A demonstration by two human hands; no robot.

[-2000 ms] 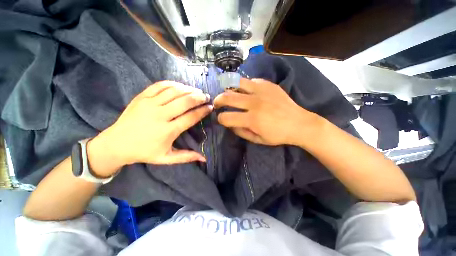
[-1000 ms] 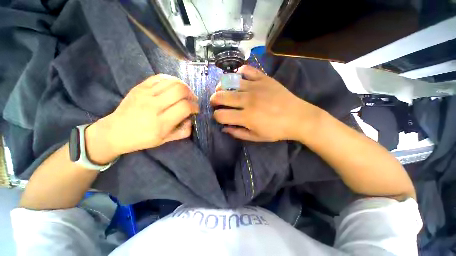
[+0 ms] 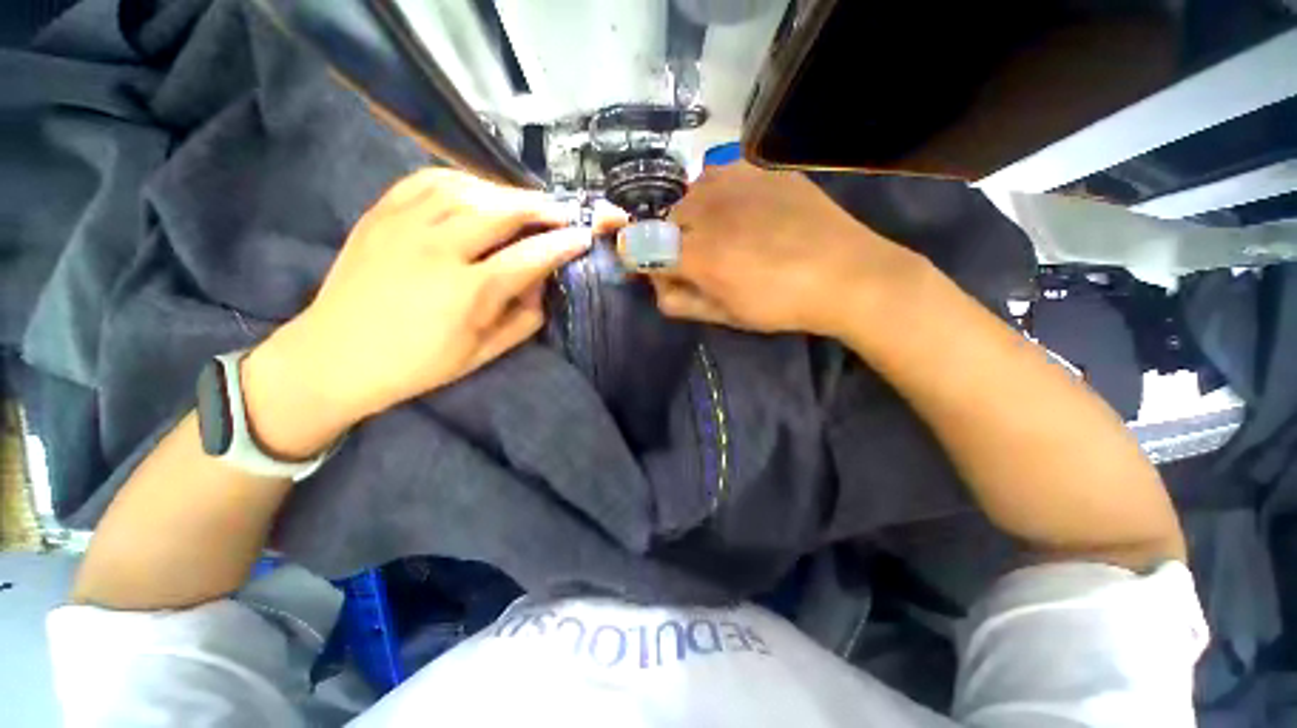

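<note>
A dark grey garment (image 3: 569,427) lies across the machine bed and hangs over the front edge, with a yellow stitch line right of its middle. My left hand (image 3: 427,292) has thumb and fingertips pinched together at the seam, beside the needle area. My right hand (image 3: 768,256) is bent over the cloth right of the needle, its fingertips partly hidden behind the grey knob. The round dark thread tension part (image 3: 644,185) with the grey knob (image 3: 650,245) sits between the hands. The needle and presser foot are mostly hidden by my fingers.
The white sewing machine head (image 3: 598,57) is above the hands. A dark glossy panel (image 3: 967,86) is at the upper right. Small black pieces (image 3: 1088,341) lie at the right by a dark holder. More dark cloth (image 3: 1245,526) hangs at far right. A blue crate (image 3: 373,626) shows below left.
Both hands have moved up toward the needle. The left fingertips have come to the needle area. The cloth has shifted upward, and more of the yellow stitch line shows below the right hand.
</note>
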